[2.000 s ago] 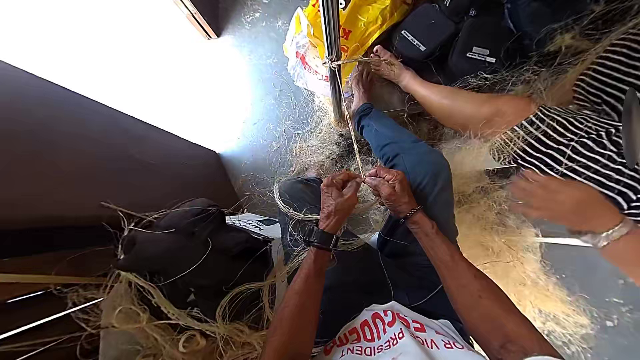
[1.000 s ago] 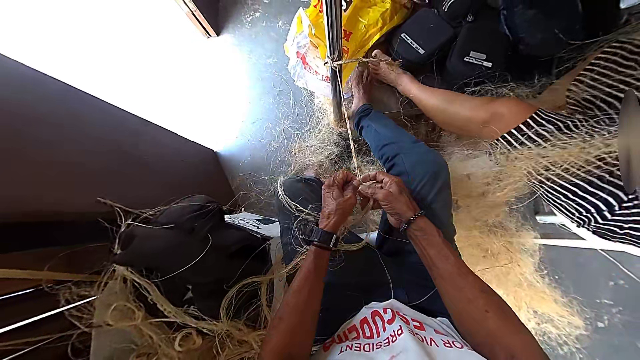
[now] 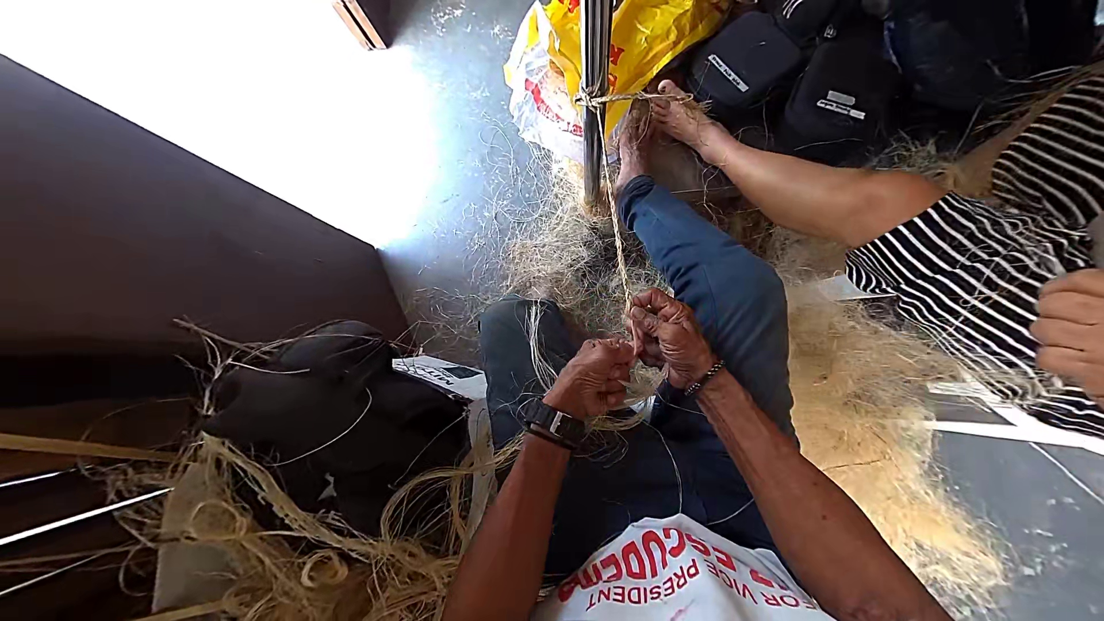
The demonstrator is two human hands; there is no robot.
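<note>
A thin cord of pale plant fibre (image 3: 617, 220) runs from a metal pole (image 3: 595, 129), where it is tied, down to my hands. My right hand (image 3: 673, 338) grips the lower end of this cord between thumb and fingers. Close beside it on the left, my left hand (image 3: 595, 377) has its fingers closed on fine strands at the same end. Loose fibres (image 3: 541, 345) hang over my left knee and below both hands. The strands between my fingertips are partly hidden by the fingers.
Bundled fibre (image 3: 345, 552) and a black cloth item (image 3: 328, 414) lie at the left. Loose fibre covers the floor (image 3: 854, 414). A person in striped clothing (image 3: 966, 259) sits at the right, a foot near the pole. Beyond are a yellow plastic bag (image 3: 664, 34) and black bags (image 3: 750, 60).
My left hand has moved slightly down and away from the cord, while my right hand stays at its end. The other person's hand, out of view one second ago, shows at the right edge.
</note>
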